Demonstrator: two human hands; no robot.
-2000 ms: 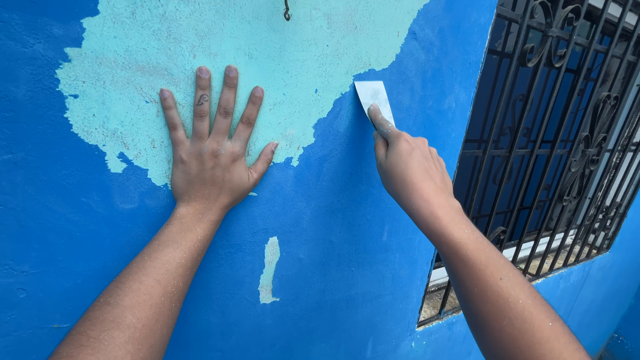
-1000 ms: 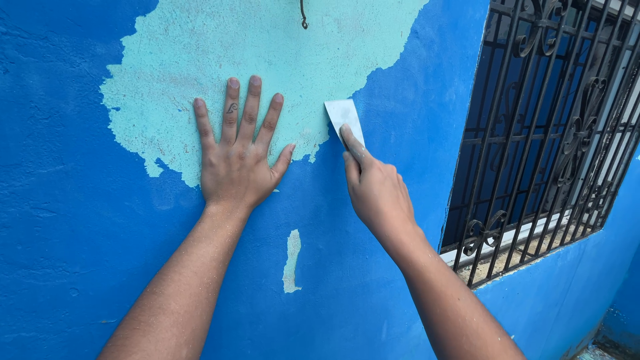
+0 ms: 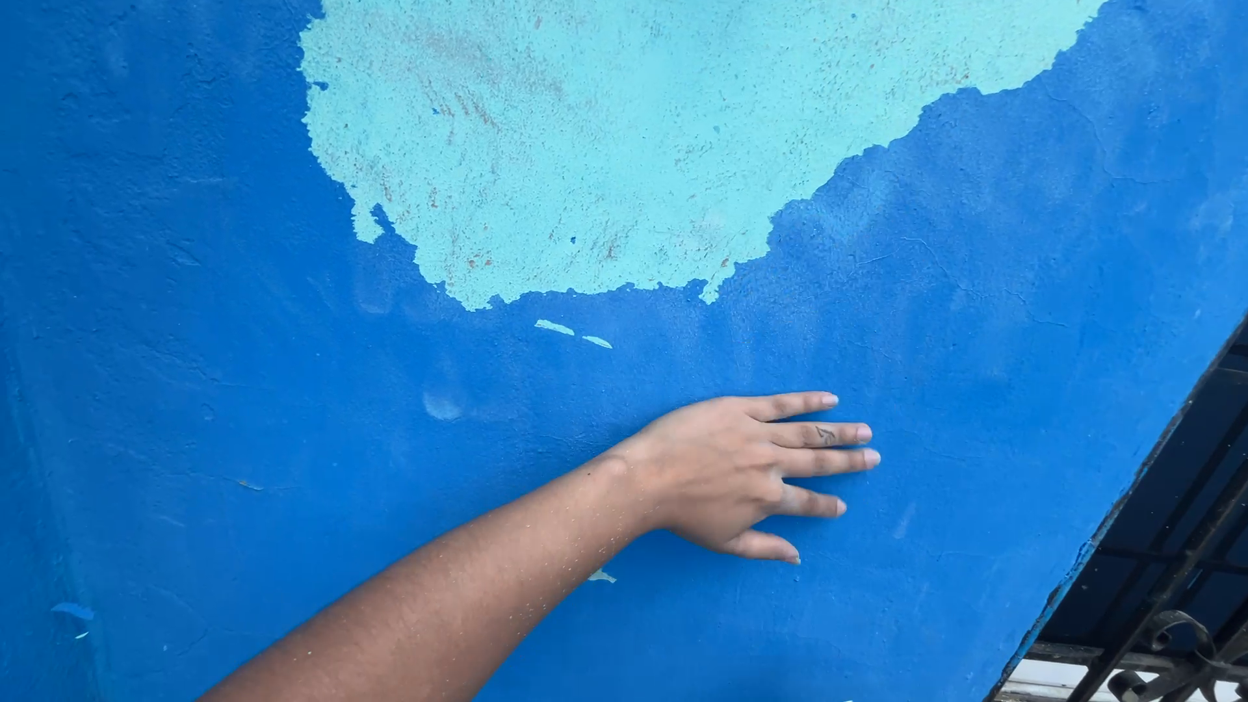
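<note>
My left hand (image 3: 751, 468) lies palm down on the blue painted wall (image 3: 975, 322), fingers apart and pointing right, with nothing held. Above it spreads a large patch of exposed turquoise paint (image 3: 604, 136) with ragged edges. Two small turquoise slivers (image 3: 554, 328) show just under that patch. Part of another small bare spot (image 3: 603, 576) appears below my forearm, which hides the rest. Light specks of dust dot the forearm. My right hand is out of view, and no scraper is seen.
At the lower right, a black wrought-iron window grille (image 3: 1185, 648) with scrollwork stands in a window opening with a slanted edge. Fine cracks run through the blue paint on the right. A small loose flake (image 3: 73, 611) is at the lower left.
My left hand has moved down from the turquoise patch, its fingers turned from upward to rightward. My right hand and its scraper have left the view. The view has shifted closer to the wall.
</note>
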